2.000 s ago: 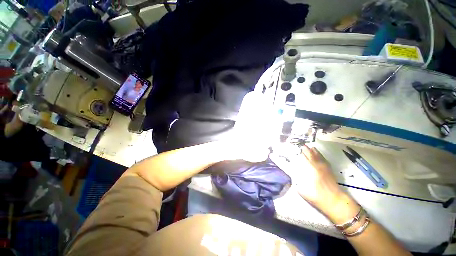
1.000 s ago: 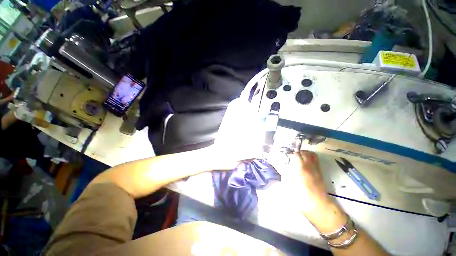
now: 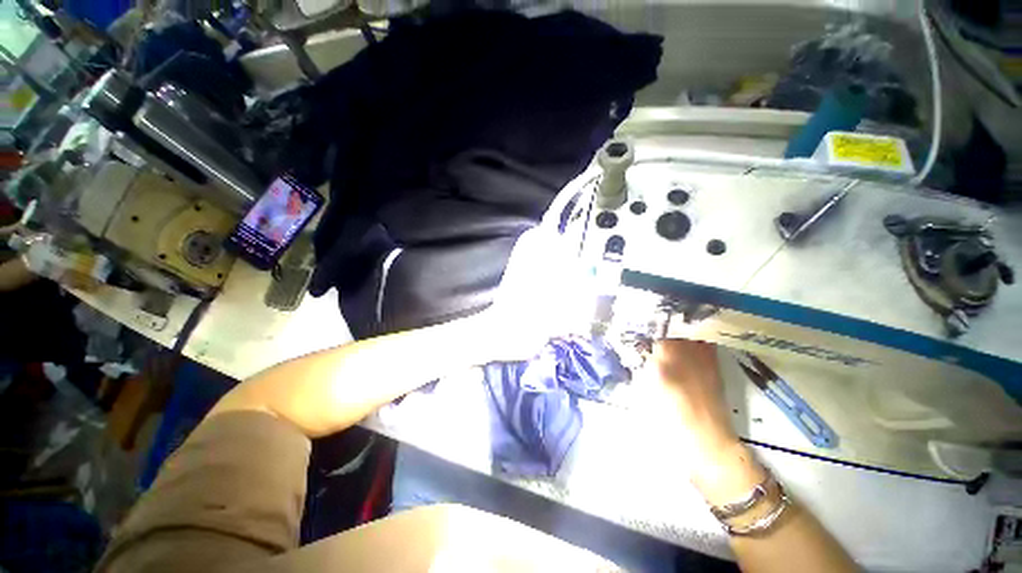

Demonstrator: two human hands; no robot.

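Observation:
The white sewing machine [image 3: 784, 252] with a blue-teal stripe stands at the right. A shiny navy piece [image 3: 538, 409] lies bunched at the needle area and hangs toward the table's front edge. A black garment [image 3: 460, 168] is heaped behind, with a thin white line on it. My left hand [image 3: 532, 297] is washed out by glare at the cloth left of the needle; its fingers and grip do not show. My right hand [image 3: 678, 386] is bent at the needle area, right of the navy piece; its fingertips are lost in glare.
Blue-handled snips [image 3: 790, 401] lie on the machine bed right of my right hand. A lit smartphone [image 3: 275, 221] leans near a steel flask [image 3: 196, 140]. A beige second machine [image 3: 157, 229] stands at the left. A white box with a yellow label [image 3: 869, 153] is at the back right.
The view has shifted a little. The navy piece now bunches higher beside the needle area and hangs narrower at the front. My right hand's fingers are more curled.

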